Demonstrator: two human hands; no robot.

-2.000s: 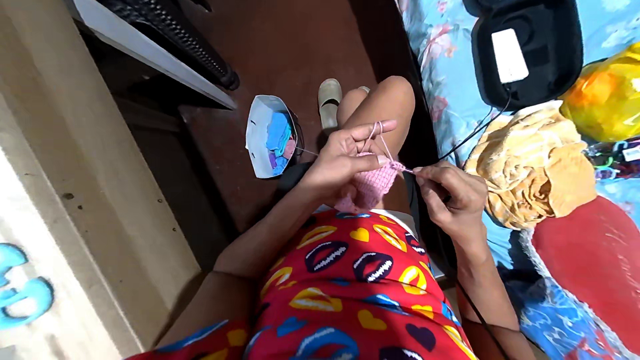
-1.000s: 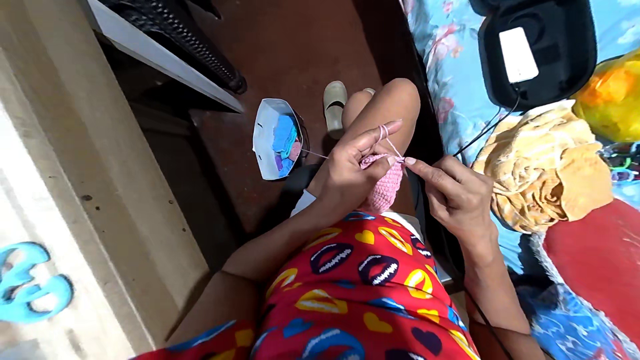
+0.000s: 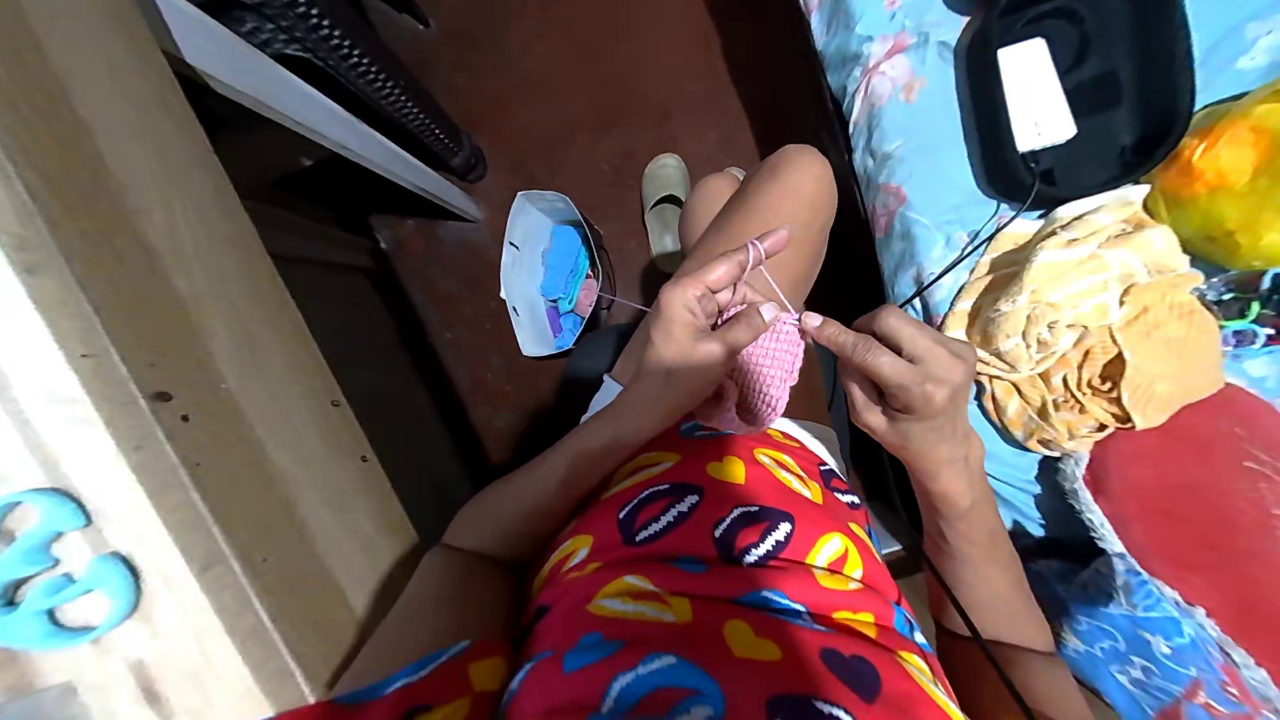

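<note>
A pink crocheted piece (image 3: 765, 372) hangs above my lap, pinched at its upper edge by my left hand (image 3: 697, 325). Pink yarn (image 3: 776, 288) loops round my raised left index finger and runs down to the work's top corner. There my right hand (image 3: 900, 372) has its thumb and index finger closed on a thin tool, probably a crochet hook, mostly hidden by the fingers. From behind my left hand a strand leads to a white paper bag (image 3: 527, 285) on the floor, which holds blue, pink and purple yarn (image 3: 566, 262).
On my right, a bed with a blue floral sheet (image 3: 885, 120) bears an open black case (image 3: 1110, 110), a yellow-orange cloth (image 3: 1060, 330), a yellow plastic bag (image 3: 1225, 185) and a red cushion (image 3: 1190, 510). Wooden furniture (image 3: 190, 400) stands on my left. A black cable (image 3: 965, 600) passes my right arm.
Two seconds ago my right hand was a little lower and the tool's shaft showed between it and the work; now its fingertips are close against the work's edge. The pink piece hangs more upright.
</note>
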